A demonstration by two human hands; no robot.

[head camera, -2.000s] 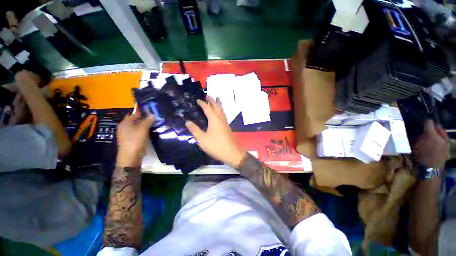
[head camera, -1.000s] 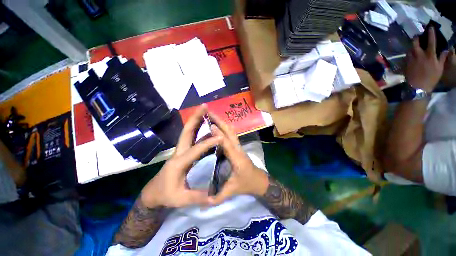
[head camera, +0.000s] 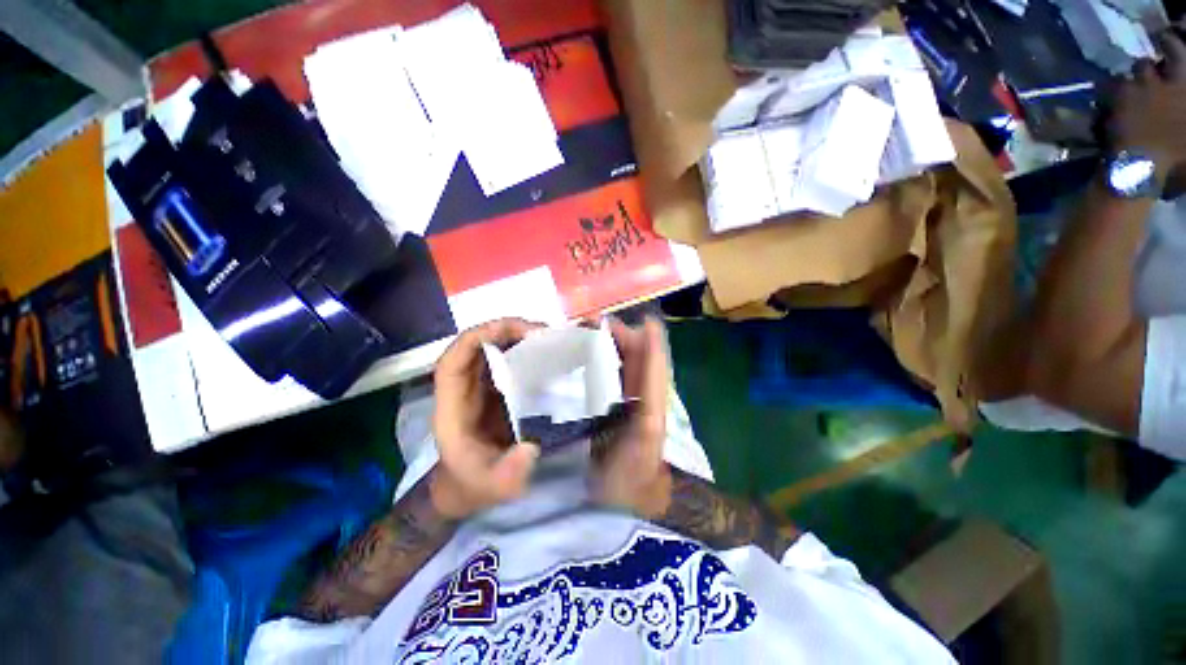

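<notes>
A folding carton (head camera: 562, 370) stands open between my hands above my lap, its pale inside facing up and its dark outside partly hidden. My left hand (head camera: 479, 418) holds its left side, with the thumb near the lower edge. My right hand (head camera: 635, 422) is at its right side and is blurred. Flat carton blanks (head camera: 267, 247), black and glossy with a blue picture, lie overlapping on the table at the left. White leaflets (head camera: 429, 111) lie spread to the right of the blanks, and one pale sheet (head camera: 507, 301) lies near the front edge.
White blocks (head camera: 832, 150) lie on brown kraft paper (head camera: 832, 266) at the right, with a dark stack (head camera: 793, 29) behind. A person's arm (head camera: 1067, 286) is at the far right. A blue stool (head camera: 273, 552) and a brown carton (head camera: 969, 572) are below the table.
The carton, thin and edge-on between my hands a second ago, now stands open. The blanks I touched earlier lie free on the table. The view has shifted.
</notes>
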